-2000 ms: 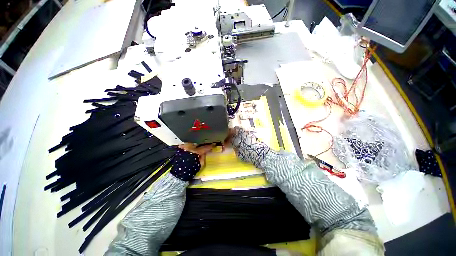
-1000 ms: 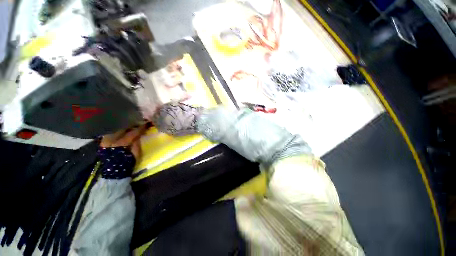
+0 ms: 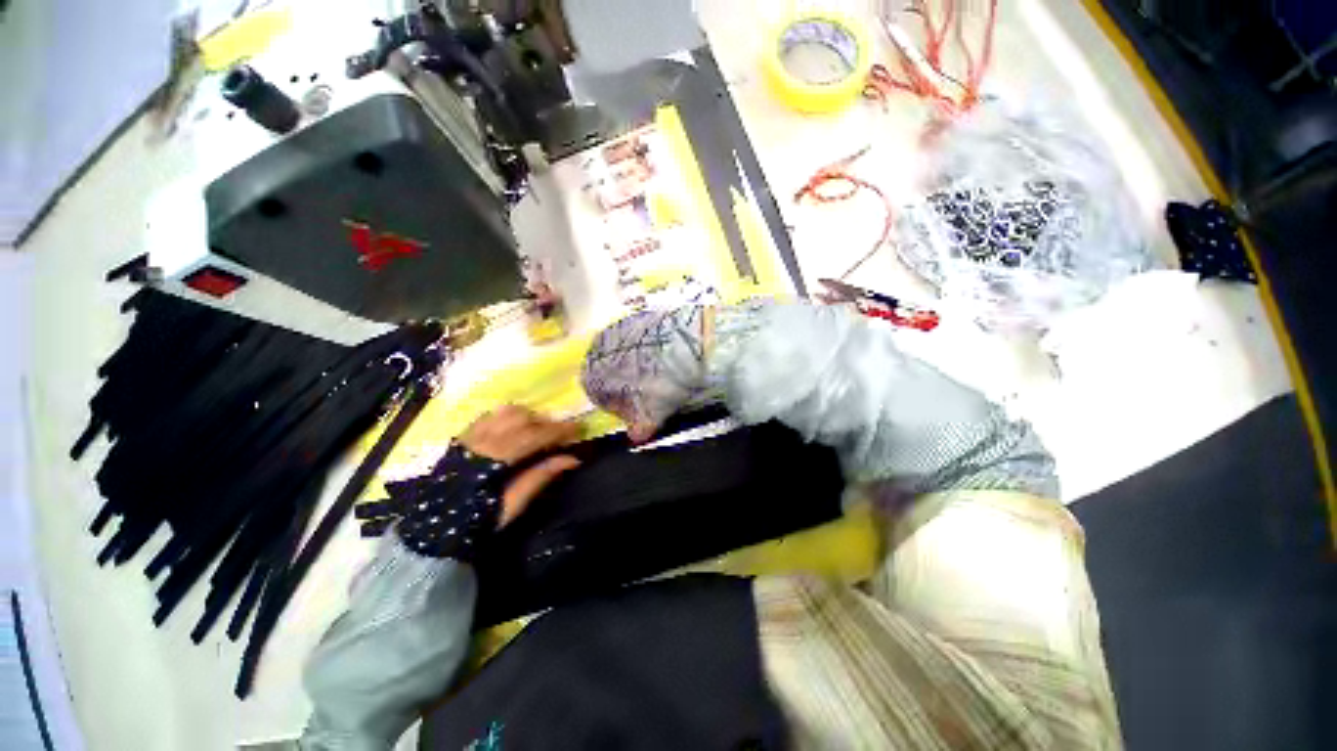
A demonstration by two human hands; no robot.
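A stack of black webbing straps (image 3: 675,506) lies at the table's front edge. My left hand (image 3: 516,448) is at the stack's back left edge, thumb apart from the fingers; whether it grips a strap is unclear. My right hand (image 3: 639,423) is at the back edge, mostly hidden by its pale cuff, with only fingertips showing. Black strap ends stick out left of my dark dotted left cuff. Finished straps (image 3: 220,426) lie fanned left of the machine, with shiny rings near their right ends. The sewing machine head (image 3: 367,213) stands behind my hands.
Right of the machine are a yellow tape roll (image 3: 815,62), orange-red cord (image 3: 851,184), red-handled snips (image 3: 894,313) and a clear bag of rings (image 3: 1012,220). A dark dotted cloth (image 3: 1211,242) lies at the right table edge. Yellow tape runs around the machine bed.
Both hands have moved from under the machine head toward me, onto the strap stack's back edge. The camera view swung right and down, then partly back.
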